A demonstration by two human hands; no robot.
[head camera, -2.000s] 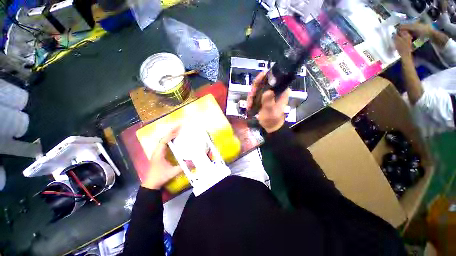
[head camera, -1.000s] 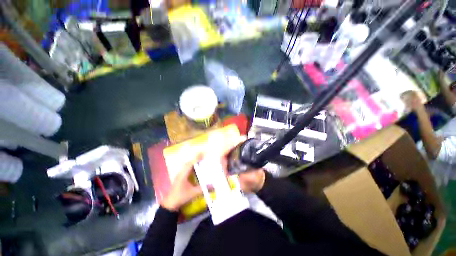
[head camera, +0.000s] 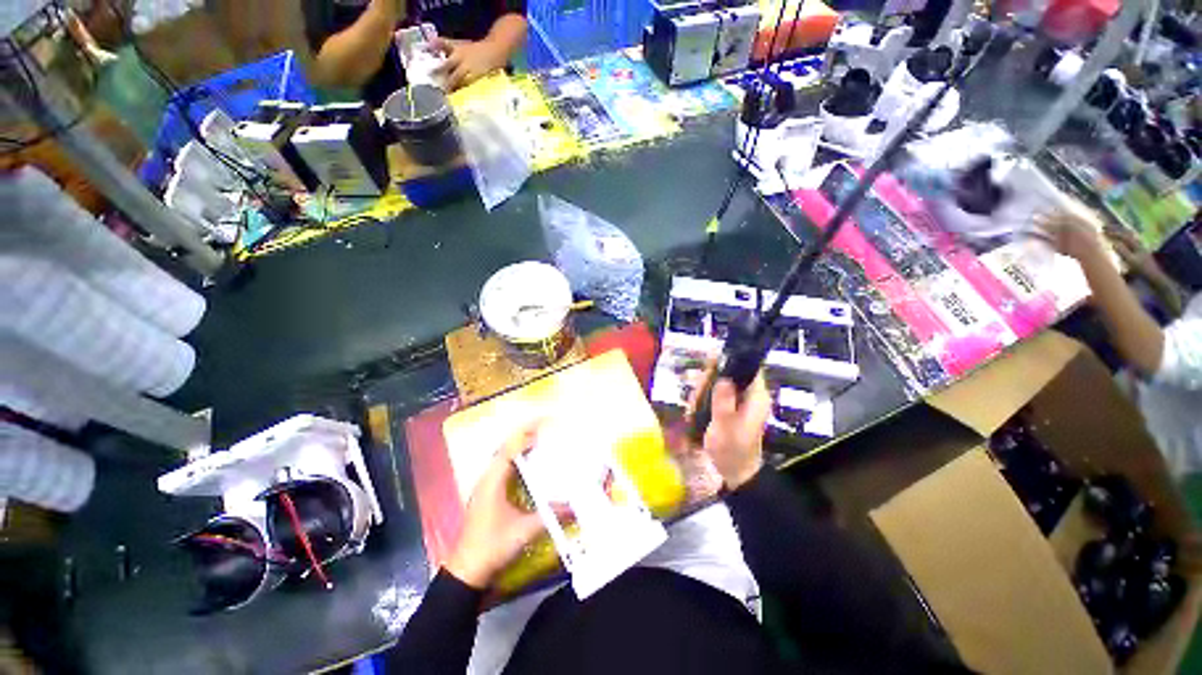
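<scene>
My left hand (head camera: pixel 496 524) holds a flat white mounting arm (head camera: pixel 596 522) on the yellow jig (head camera: pixel 554 409), with its fingers at the arm's upper left edge. My right hand (head camera: pixel 736 430) is shut around the black electric screwdriver (head camera: pixel 745 353), right of the jig and over the front of the screw feeders (head camera: pixel 804 346). The driver's long dark rod slants up to the right. Its tip is hidden by my right hand. Screws are too small to make out.
An open tin (head camera: pixel 527 311) with white paste and a clear bag (head camera: pixel 592 257) stand behind the jig. Partly assembled units (head camera: pixel 284 508) lie left, stacked white covers (head camera: pixel 92 303) far left. A carton (head camera: pixel 989 554) with black parts is right. People work at the back and right.
My right hand with the screwdriver first came down over the white arm, and is now back to the right near the feeders. The view has shifted, showing more of the far bench.
</scene>
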